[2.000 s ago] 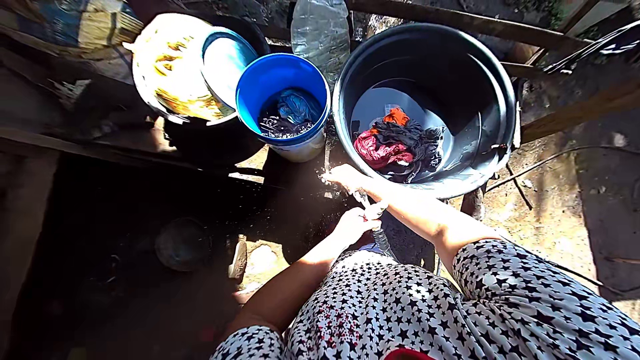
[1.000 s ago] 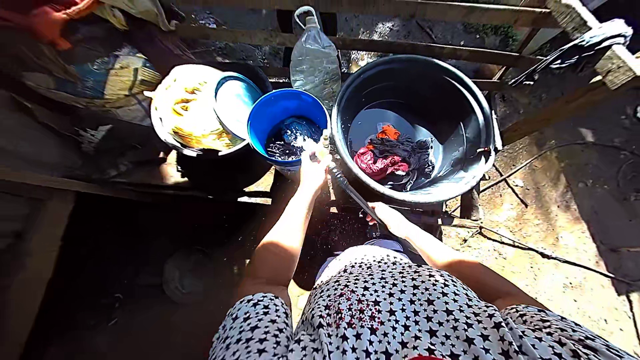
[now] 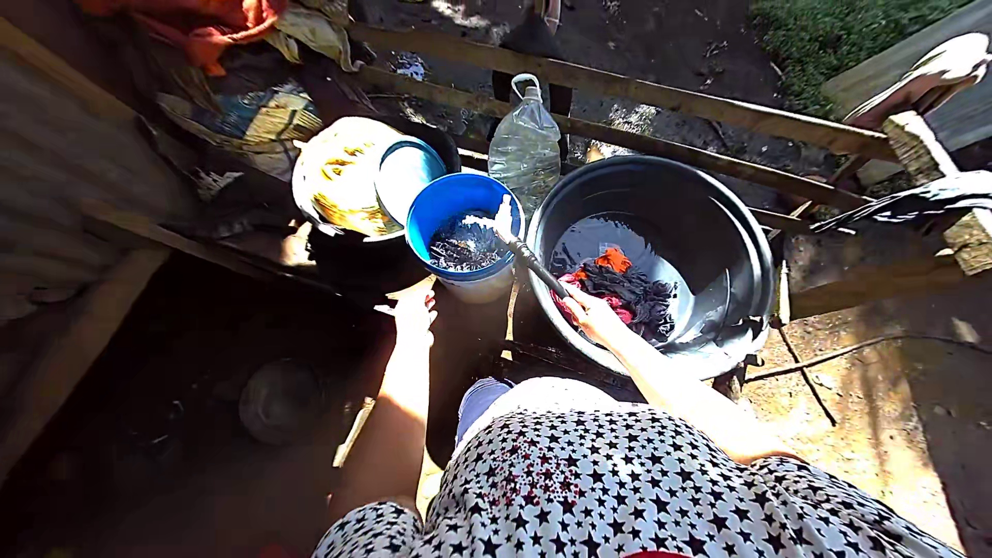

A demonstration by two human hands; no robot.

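Observation:
My right hand (image 3: 592,313) is closed on a dark hose (image 3: 538,268) at the left rim of a large black tub (image 3: 725,232). The hose's pale end (image 3: 504,221) points over a blue bucket (image 3: 422,225), and water splashes inside that bucket onto dark contents. My left hand (image 3: 415,310), with fingers apart and nothing in it, is just below and left of the blue bucket. Wet cloths (image 3: 620,287) in orange, dark and red lie in shallow water in the black tub.
A white bucket (image 3: 306,182) with yellowish contents and a light blue round vessel (image 3: 409,174) is at the left. Behind stands a clear plastic jug (image 3: 525,143) by wooden rails (image 3: 666,91). A stick (image 3: 821,358) lies at right; another round vessel (image 3: 279,399) is in the shade.
My left hand has let go of the hose's pale end and moved down and left. The right hand, still on the hose, has moved up beside the tub's rim. The view has shifted.

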